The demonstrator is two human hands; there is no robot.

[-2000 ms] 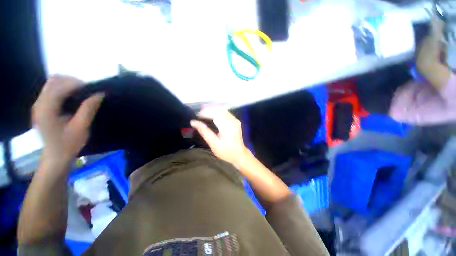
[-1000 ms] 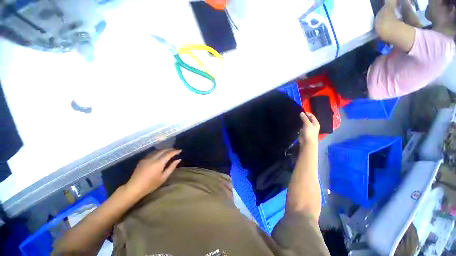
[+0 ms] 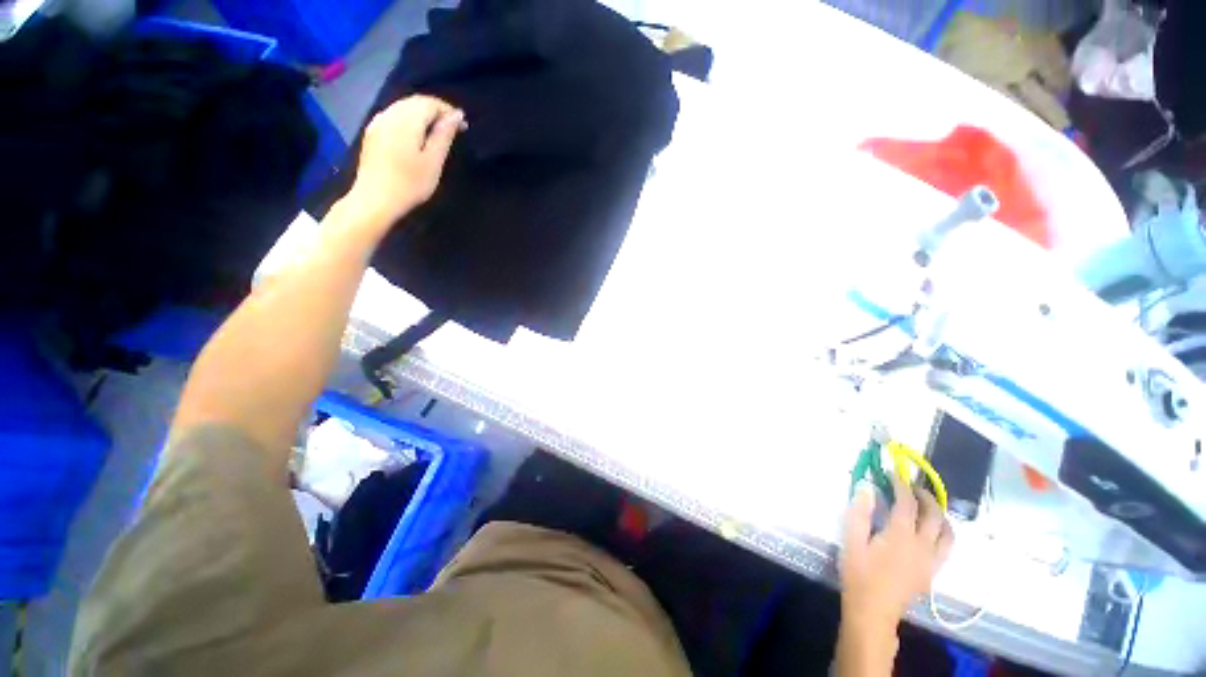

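A stack of black fabric pieces (image 3: 542,172) lies on the left part of the white machine table, its front edge near the table's edge. My left hand (image 3: 410,152) is on the left side of the stack with its fingers curled; it pinches the black fabric's edge, as far as can be told. My right hand (image 3: 897,542) is at the shears (image 3: 922,463) with yellow and green handle loops, its fingers on the handles. The sewing machine (image 3: 1018,384), white with a blue stripe and dark end panel, stands just beyond my right hand.
A flat dark rectangle (image 3: 958,463) lies right of the shears, with a white cable near it. A red fabric piece (image 3: 972,172) lies behind the machine. A dark strap (image 3: 403,344) hangs at the table edge. Blue crates (image 3: 403,529) with scraps stand below left. A large black heap (image 3: 146,185) is at far left.
The view has swung left to the black stack and the machine. My left hand has moved from the lap to the stack. My right hand has moved from below the table to the shears.
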